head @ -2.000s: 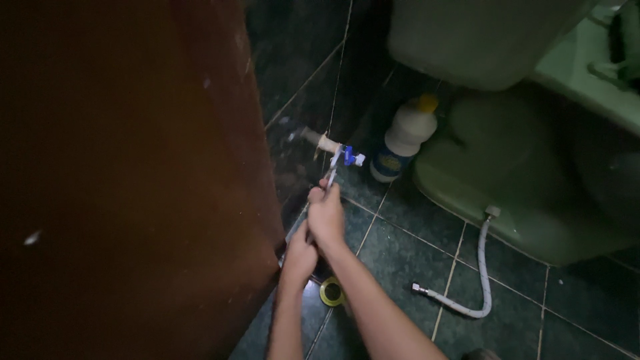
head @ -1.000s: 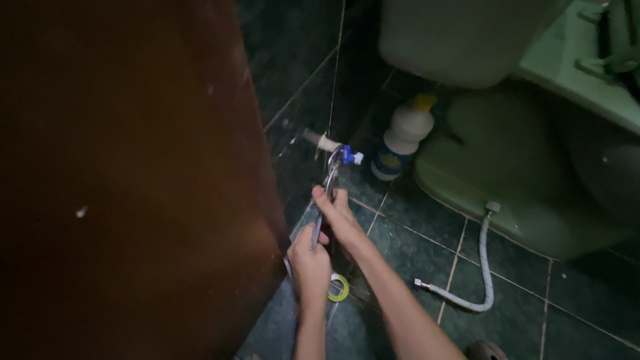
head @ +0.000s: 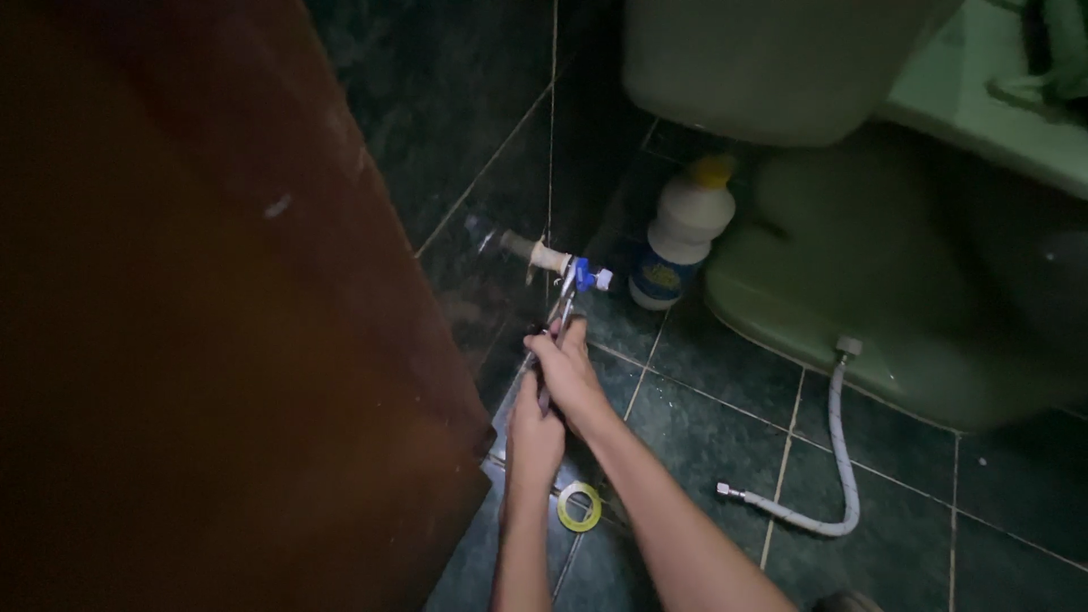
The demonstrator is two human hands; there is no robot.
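Both of my hands grip a metal wrench point(head: 567, 302) that runs up to a blue-and-white angle valve point(head: 584, 274) on a pale pipe fitting point(head: 550, 257) at the tiled wall. My left hand point(head: 535, 433) holds the lower part of the handle. Above it, my right hand point(head: 564, 370) is closed around the handle nearer the valve. The wrench's head meets the valve body, though its jaws are too small to make out. Just below and right of my left hand, a yellow ring-shaped roll of tape point(head: 580, 507) lies on the floor.
A brown door point(head: 255, 340) fills the left side. Right of the valve stands a white bottle with a yellow cap point(head: 695, 208), near a green toilet base point(head: 790, 289) under a tank point(head: 748, 76). A braided flexible hose point(head: 843, 450) curves from the base onto the dark tiles.
My hands and the wrench handle have shifted slightly, with the wrench staying at the valve. My hands appear closer together than one second ago.
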